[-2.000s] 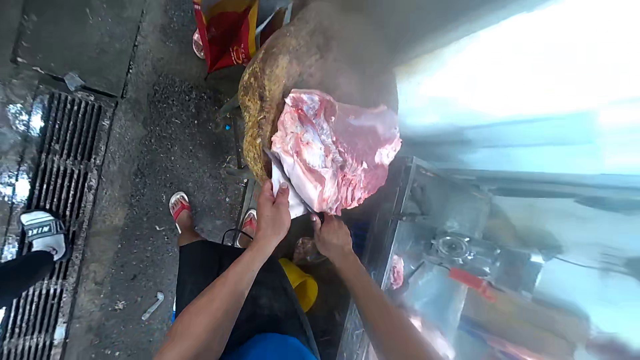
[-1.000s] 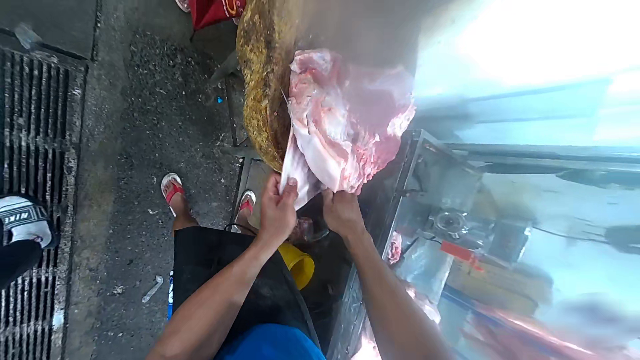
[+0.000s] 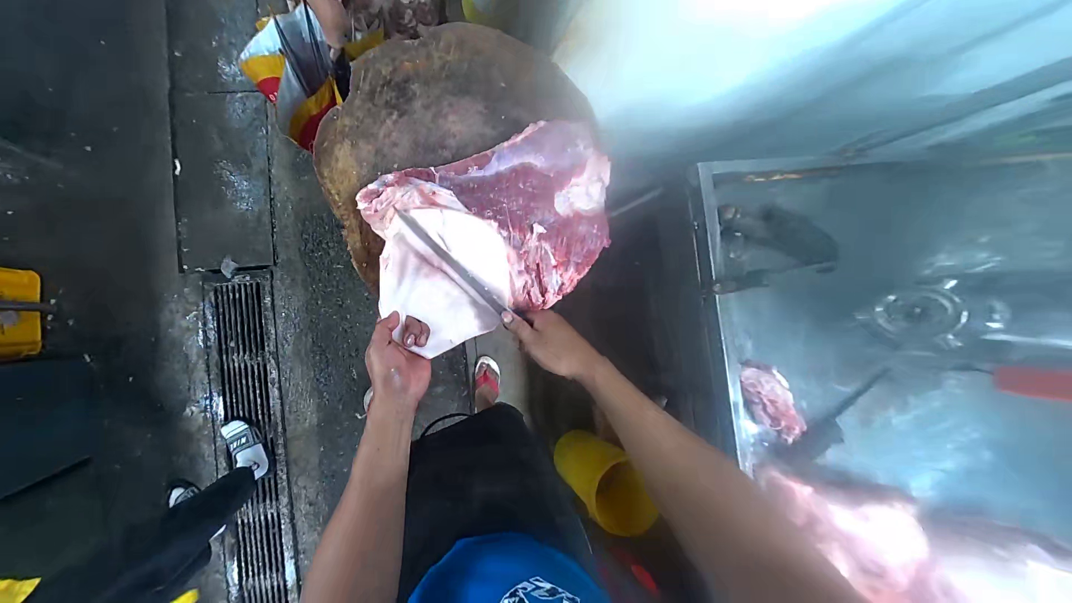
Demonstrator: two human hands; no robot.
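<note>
A large cut of raw meat lies on the front right part of a thick, round wooden chopping block. A pale flap of skin hangs from its near side past the block's edge. My left hand pinches the flap's lower corner, some fingers showing through or past it. My right hand is closed on a knife; the handle is hidden in the palm. The long, narrow blade points up and left across the flap, its tip by the meat's left end.
On the right stands a metal counter with more meat and a red-handled tool. A yellow bucket is below my right forearm. A person's hand and bags are beyond the block; another person's foot is left.
The skin flap, earlier gathered in a narrow fold in my left hand, is now spread wide. The knife blade shows plainly across it. The view has shifted.
</note>
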